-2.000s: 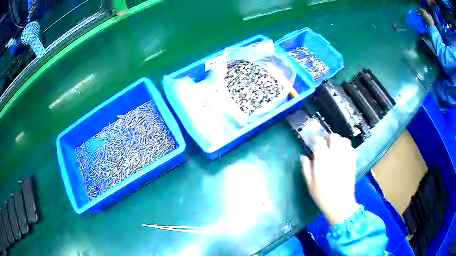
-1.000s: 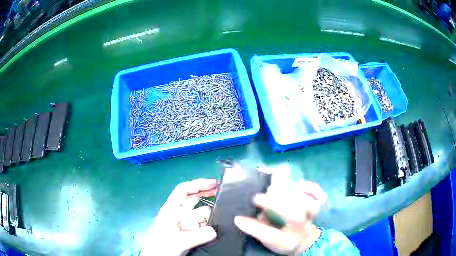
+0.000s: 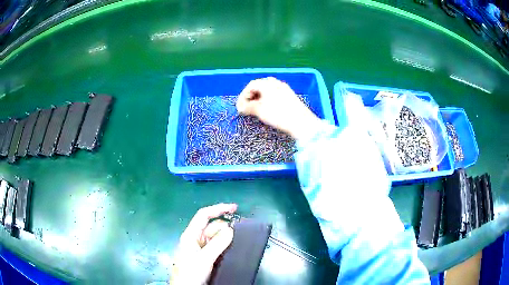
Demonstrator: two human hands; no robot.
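My left hand (image 3: 206, 239) holds a flat black plastic housing (image 3: 243, 253) near the bottom centre, fingers at its upper left corner, where a small silver piece shows. My right hand (image 3: 268, 103) is over the large blue bin (image 3: 251, 169) of thin silver pins (image 3: 223, 139), its fingers curled at the heap; whether it grips a pin cannot be told. Tweezers (image 3: 293, 249) lie on the bench just right of the housing.
A middle blue bin (image 3: 341, 100) with a clear bag of fittings (image 3: 412, 136) and a small blue bin (image 3: 470, 139) stand right. Black housings lie in rows at left (image 3: 71, 128) and right (image 3: 430, 214). A blue box with tan cardboard (image 3: 463, 271) is lower right.
The view has turned right-to-left across the bench. My left hand keeps the housing; my right hand has left it and reached into the large bin.
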